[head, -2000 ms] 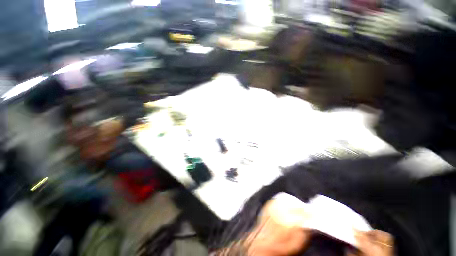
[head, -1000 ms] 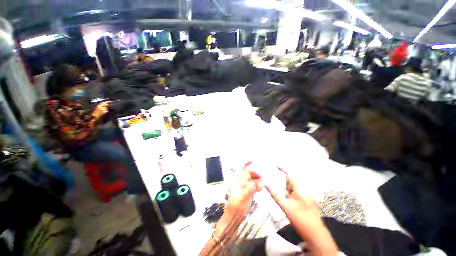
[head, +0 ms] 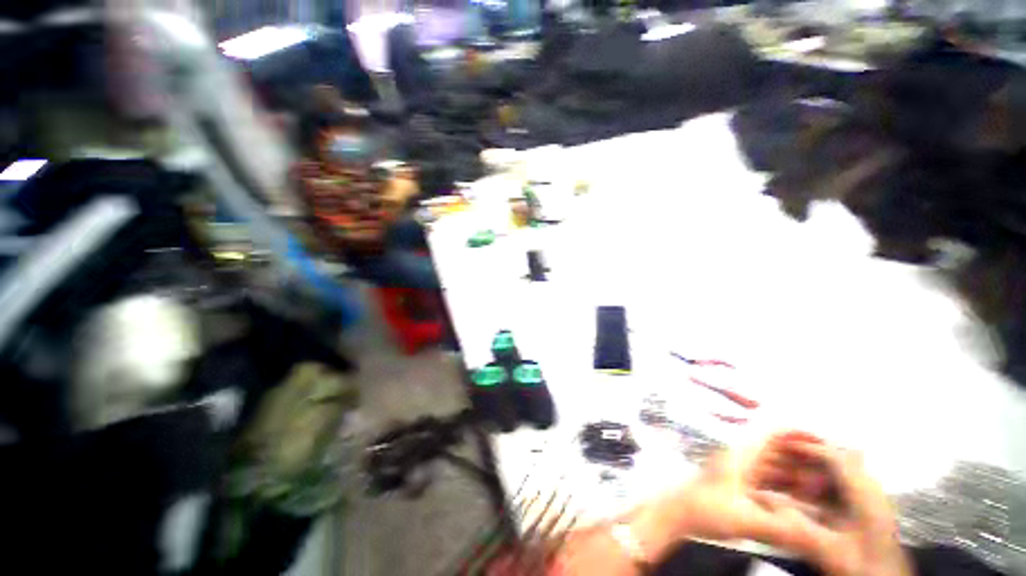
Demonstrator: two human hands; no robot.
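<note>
My left hand (head: pixel 731 506) and my right hand (head: pixel 864 520) are close together at the lower right, blurred, with fingers curled towards each other. Any thing between the fingers cannot be made out. Black cloth (head: pixel 700 560) shows below them at the bottom edge. Red-handled scissors (head: pixel 726 392) lie on the white table covering (head: pixel 698 248) beyond my hands. A pile of small dark fasteners (head: pixel 609 441) lies left of my hands. No needle or thread can be made out.
A black smartphone (head: pixel 611 340) lies beyond the dark pile. Three black thread cones (head: pixel 512 388) stand at the table's left edge. A black spool (head: pixel 537 266) and a green item (head: pixel 482 239) are farther back. A masked person (head: pixel 349 197) sits beyond the left edge. Dark garments (head: pixel 878 146) are heaped right.
The view has turned left, so the table and cones appear farther right. My hands, apart with fingers spread before, are now close together and curled. The red-handled scissors now show clear of my hands.
</note>
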